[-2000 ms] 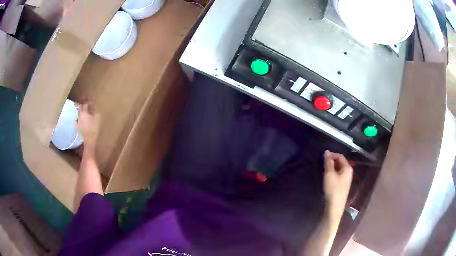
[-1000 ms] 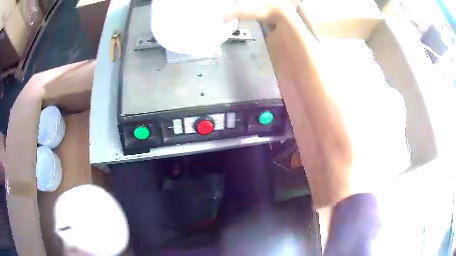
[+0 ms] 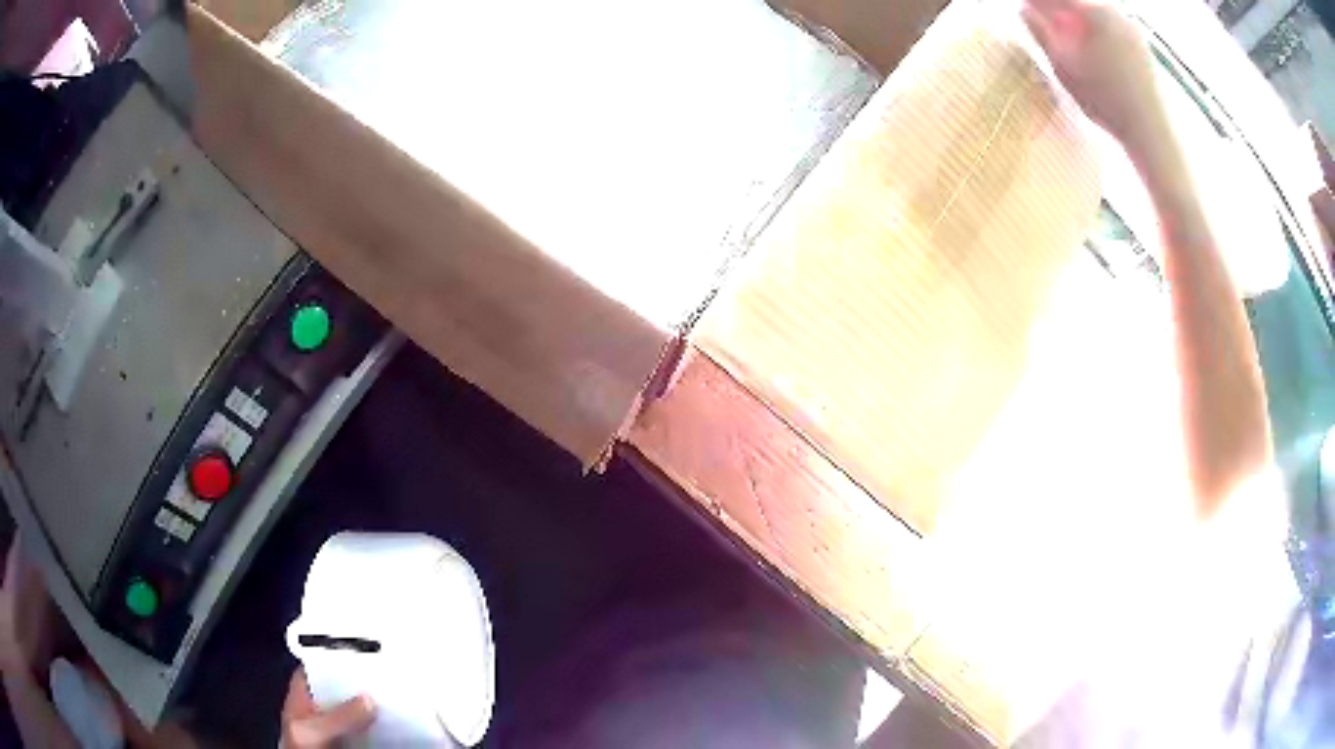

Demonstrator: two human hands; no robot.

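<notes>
My left hand (image 3: pixel 325 720), at the bottom edge and partly cut off, holds a glossy white plastic housing (image 3: pixel 403 629). The housing's rounded side with a dark slot faces up. My right hand (image 3: pixel 1076 41) is at the top right, at the far corner of a brown cardboard flap (image 3: pixel 893 278). Its fingers are bright and blurred, and I cannot tell whether they grip the flap. The right carton (image 3: pixel 425 278) stands open beside the flap, with overexposed whitish plastic (image 3: pixel 586 132) inside.
The bench machine's metal bed (image 3: pixel 161 337) is at the left, with its black front panel, green buttons (image 3: pixel 309 326) and red button (image 3: pixel 212 473). Slotted clamp bars (image 3: pixel 120 227) show on the bed. Another white housing (image 3: pixel 85 708) shows at the bottom left. Glare hides much of the lower right.
The view has swung right, towards the right carton. My right hand has left the housing at the machine and is at the cardboard flap. The bed's fixture area no longer shows that housing.
</notes>
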